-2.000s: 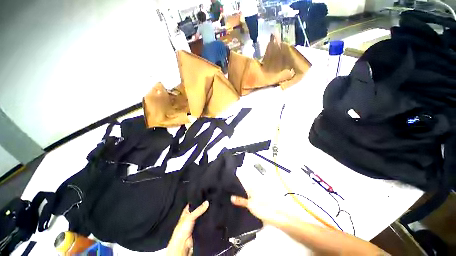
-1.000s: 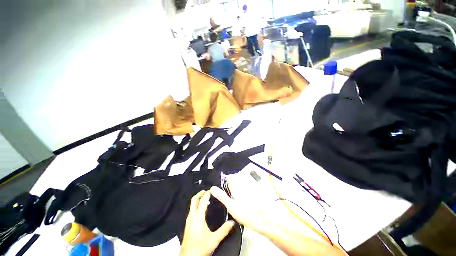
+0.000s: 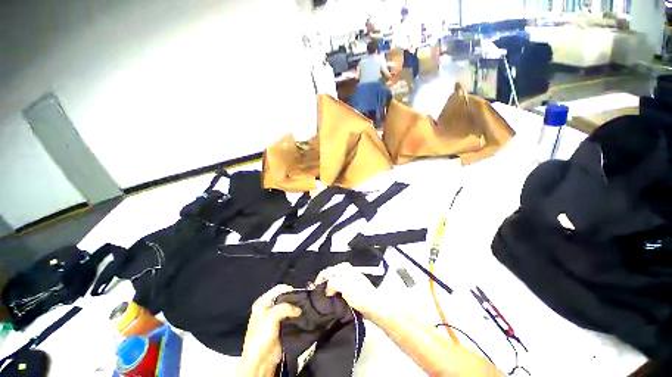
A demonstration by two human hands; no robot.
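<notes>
A black bag [image 3: 221, 302] lies on the white table in front of me, its straps [image 3: 335, 213] fanned out behind it. My left hand [image 3: 267, 324] grips the left side of a dark cloth part [image 3: 320, 331] near the bottom centre. My right hand [image 3: 352, 286] pinches the top edge of the same part. The part hangs down between my hands, with a pale edge line at its right and a small pale mark, perhaps a label, low on it. Its lower end is cut off by the frame.
Red and black snips [image 3: 495, 315], a small grey piece [image 3: 405, 277] and an orange cord [image 3: 436, 294] lie right. A black pile [image 3: 589, 250] and blue-capped bottle [image 3: 551, 132] stand right. Brown panels [image 3: 354, 147] stand behind. A blue tray [image 3: 171, 353] is at lower left. People are beyond.
Both hands have moved from the flat black cloth to a raised, gathered part of it, which now hangs open with its dark inner side showing. The view has turned right, then left.
</notes>
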